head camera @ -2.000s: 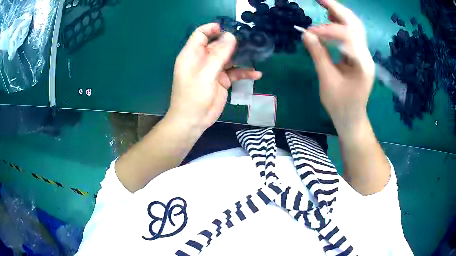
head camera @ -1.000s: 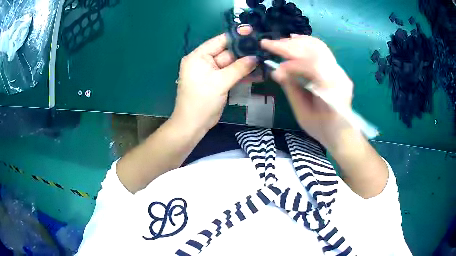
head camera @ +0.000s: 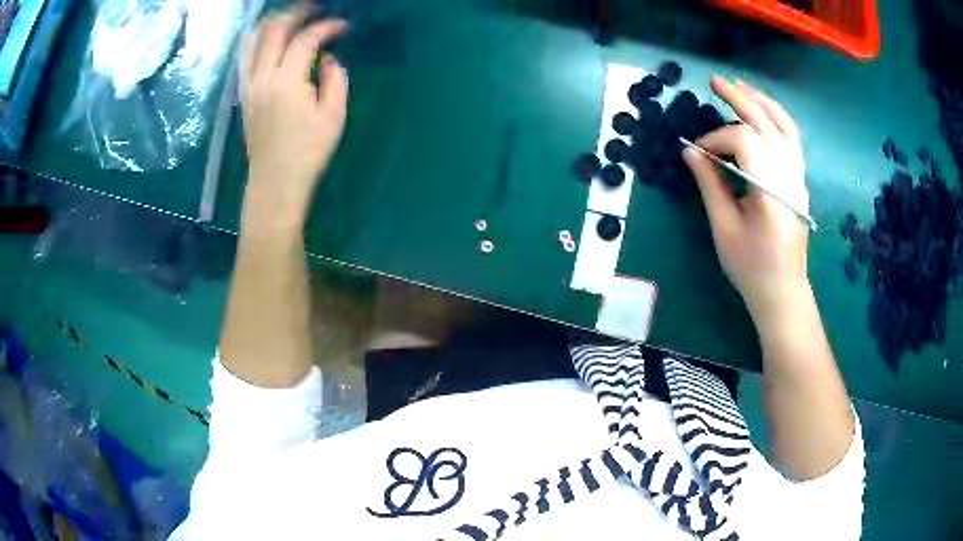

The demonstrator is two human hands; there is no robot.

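My right hand [head camera: 755,196] holds a slim pale trimming tool [head camera: 752,182] between thumb and fingers, beside the pile of round black rubber caps [head camera: 660,143]. A few caps lie on the white strip [head camera: 600,252], one of them apart near its lower part. The small pale square [head camera: 627,308] lies at the strip's near end, at the bench edge. My left hand [head camera: 293,111] is over the left of the bench, fingers blurred and apart. Dark blurred shapes lie beyond its fingertips; I cannot tell whether it touches them.
A crumpled clear bag [head camera: 143,85] lies left of my left hand, beside a pale bar on the bench. An orange-red basket [head camera: 834,26] stands at the far right. Black scrap pieces [head camera: 903,264] are heaped at right. Tiny pale rings [head camera: 487,246] lie near the bench's front edge.
My left hand has moved far left and no longer shows the black rubber sheet. My right hand has moved away from the sheet, still with the tool. The view has shifted, and the orange-red basket now shows.
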